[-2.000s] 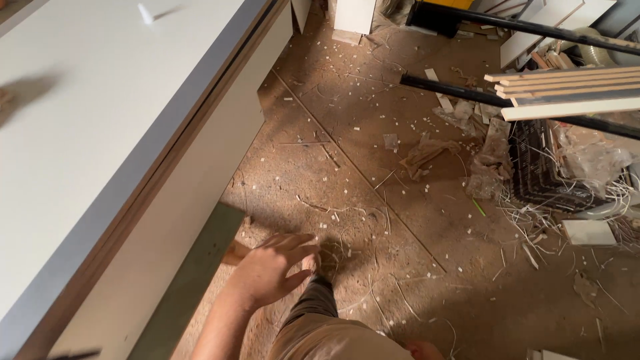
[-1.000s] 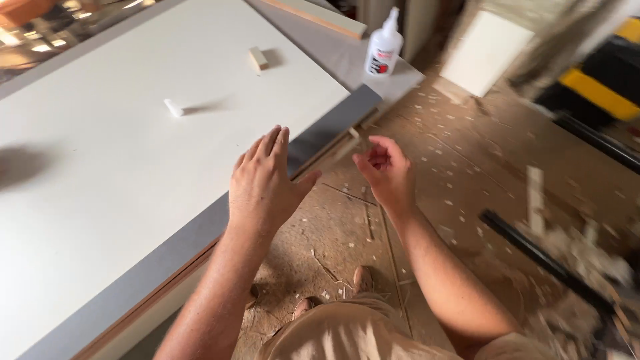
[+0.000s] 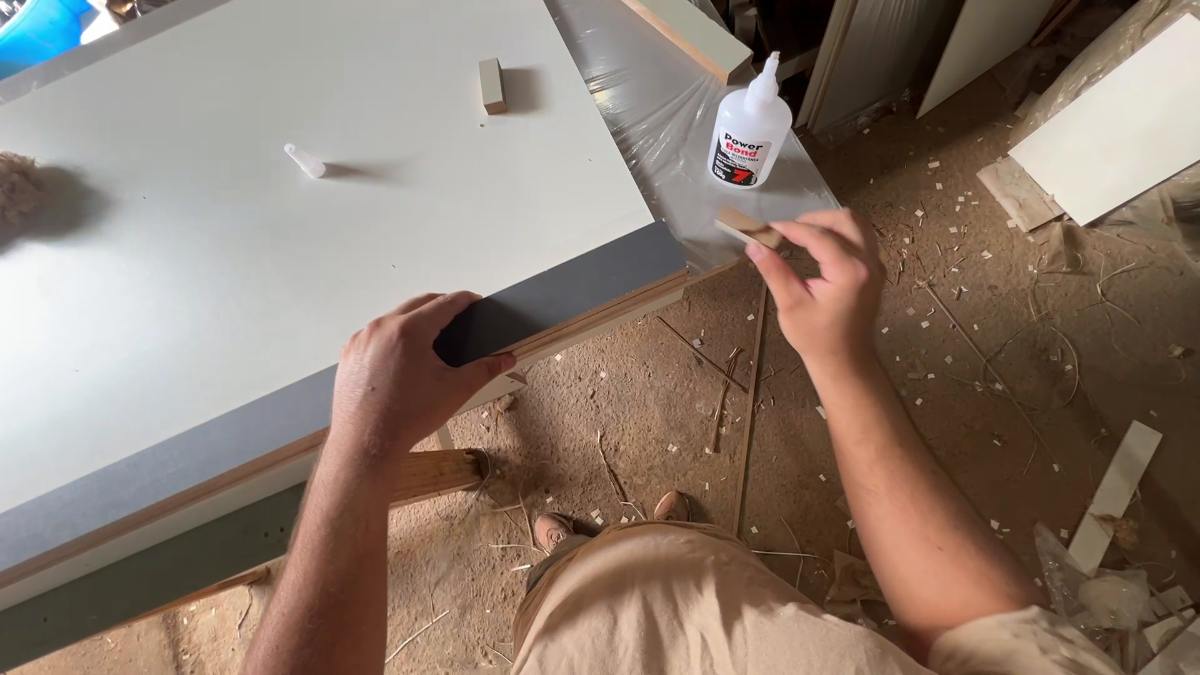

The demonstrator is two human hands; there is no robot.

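Note:
My left hand [image 3: 403, 370] grips the front edge of a white panel [image 3: 216, 244], its thumb under and fingers over a dark grey edge strip [image 3: 572, 295]. Between the thumb and fingertips of my right hand [image 3: 830, 281] is a small wooden block [image 3: 747, 228], held just beyond the panel's corner. A white glue bottle [image 3: 752, 127] with a pointed nozzle stands upright behind the block on plastic film. On the panel lie a small white plastic cap [image 3: 305, 160] and another small block [image 3: 491, 86].
A fluffy wad [image 3: 17, 187] rests at the panel's left. Behind the bottle lies a board offcut [image 3: 689, 36]. White boards [image 3: 1116, 117] lean at the right. Scraps and strips [image 3: 1116, 497] litter the floor. A wooden beam [image 3: 436, 475] shows beneath the panel.
The view has swung toward the panel's corner since the oldest frame. My left hand has closed around the panel edge, and my right hand has moved outward from the edge, beside the bottle.

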